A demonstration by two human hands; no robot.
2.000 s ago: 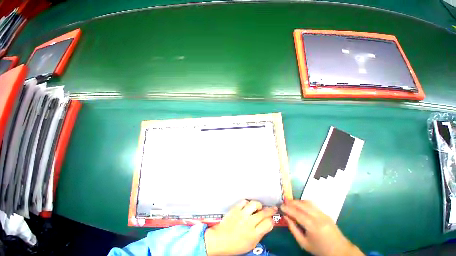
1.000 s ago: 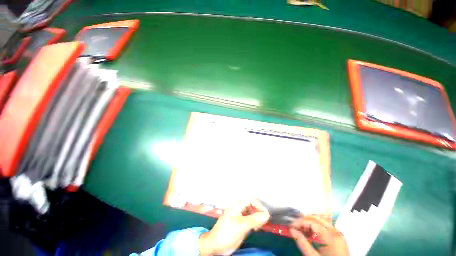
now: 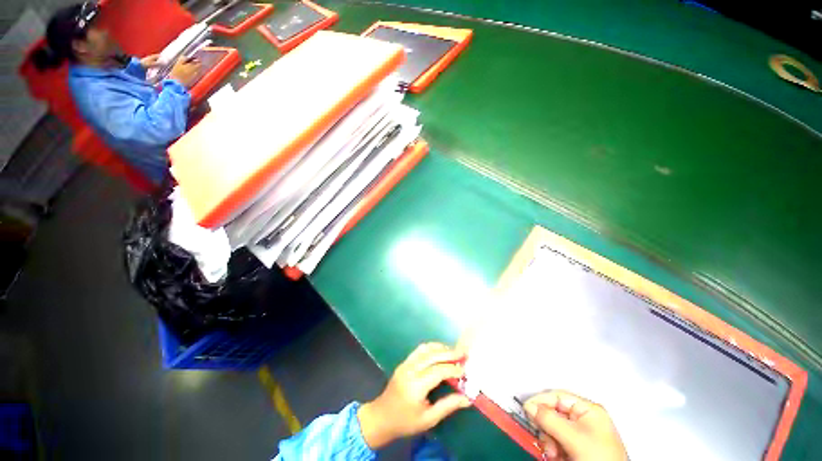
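A flat grey panel (image 3: 622,360), partly white with glare, lies in an orange-red foam tray (image 3: 797,410) at the lower right. A black adhesive strip (image 3: 712,345) lies along its far edge. My left hand (image 3: 419,396) is at the panel's near left corner, fingertips on the tray's edge; whether it pinches something is hidden. My right hand (image 3: 577,428) is over the near edge, thumb and fingertips together on a small dark strip (image 3: 523,410). The right hand is cut off by the bottom edge.
A tilted stack of foam trays and separator sheets (image 3: 297,153) stands left. Below it are a black waste bag (image 3: 162,261) and blue crate (image 3: 212,349). More panels lie along the conveyor (image 3: 586,117). A person in blue (image 3: 126,103) works at upper left. A tape roll (image 3: 793,72) lies far right.
The view has swung left, bringing the person, crate and tape roll into view. My left hand has moved to the panel's near left corner. My right hand has moved left along the near edge.
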